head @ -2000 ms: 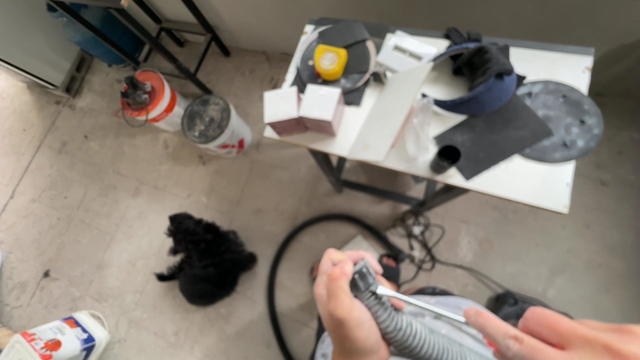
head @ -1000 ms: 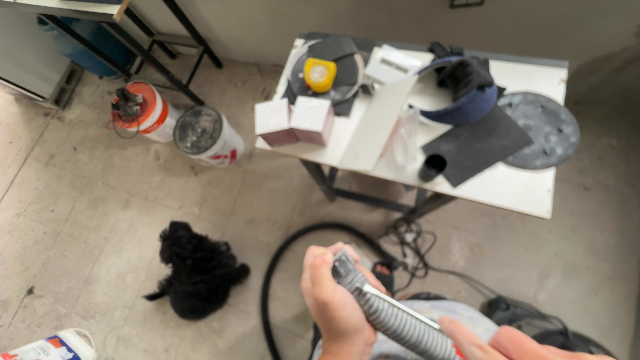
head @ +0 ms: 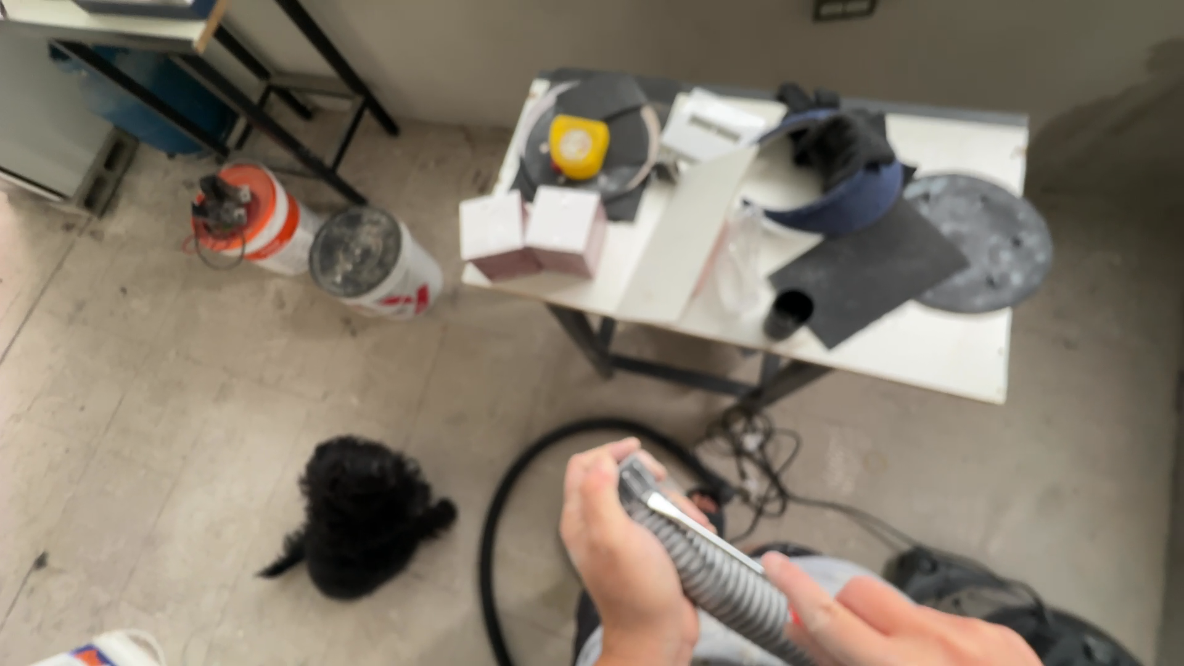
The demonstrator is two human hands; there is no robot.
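My left hand [head: 622,546] is closed around the end of a grey corrugated hose [head: 731,592], near its dark end fitting [head: 636,476]. A thin, shiny metal tool [head: 703,527], whose kind I cannot tell, lies along the hose with its tip by that fitting. My right hand [head: 879,615] grips the tool's near end, where a bit of red shows between the fingers. Both hands are low in the view, in front of my lap.
A black curly-haired dog [head: 365,518] sits on the floor, left of a black hose [head: 490,546] and tangled cables [head: 754,453]. Ahead stands a white table [head: 934,356] with boxes [head: 566,229], a yellow tape measure [head: 579,146] and sandpaper sheets [head: 869,273]. Buckets [head: 407,277] stand left.
The dog has shifted its pose on the floor. Both hands remain at the grey hose, and the metal tool now lies closer along it than two seconds ago.
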